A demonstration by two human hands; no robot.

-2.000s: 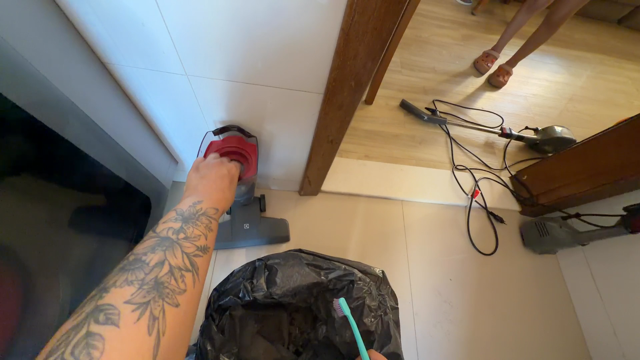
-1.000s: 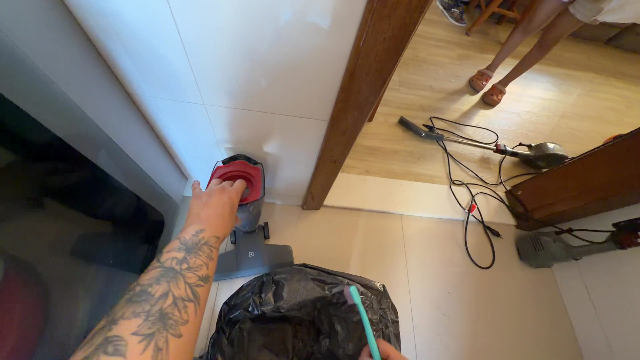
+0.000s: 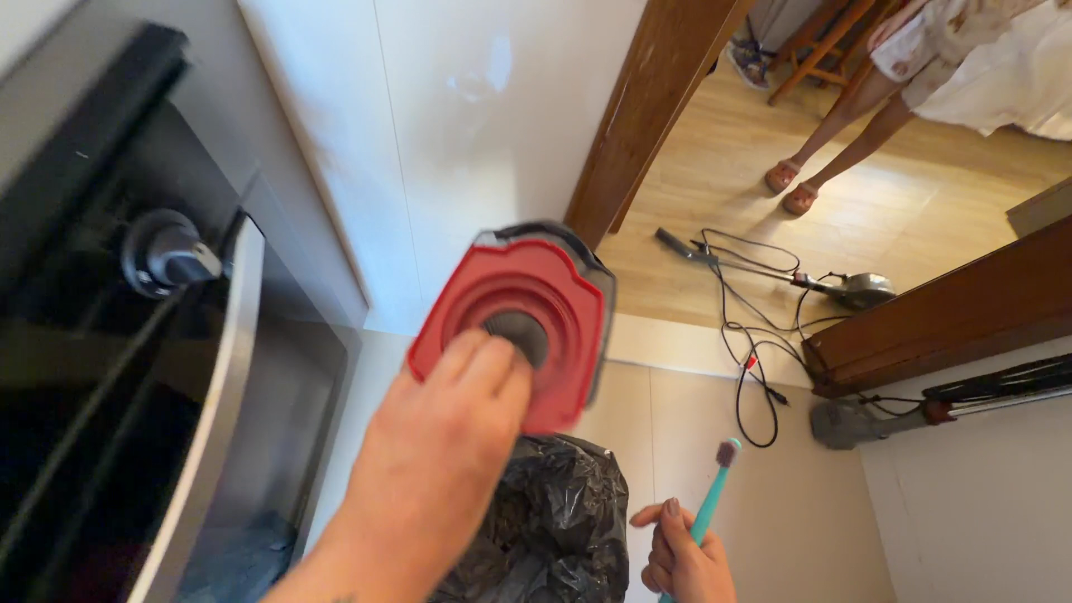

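Note:
My left hand (image 3: 456,435) grips a red plastic vacuum cleaner part (image 3: 569,335) with a dark housing behind it and a grey filter-like piece (image 3: 517,335) in its round centre. The fingertips reach into that centre. Below the part is a bin lined with a black plastic bag (image 3: 578,519), partly hidden by my left hand and forearm. At the lower right my right hand (image 3: 687,553) holds a turquoise toothbrush (image 3: 710,502) upright, its discoloured bristles at the top, beside the bag.
An oven with a metal handle (image 3: 209,402) stands at the left. A wooden door frame (image 3: 653,109) rises behind. Beyond the doorway, a stick vacuum (image 3: 863,290) and its black cable (image 3: 741,335) lie on the floor near a person's feet (image 3: 791,184). Another vacuum head (image 3: 842,423) is at the right.
The red part has been lifted from beside the wall, with my left hand on it, and is now above the bin. More of my right hand shows. The view has shifted.

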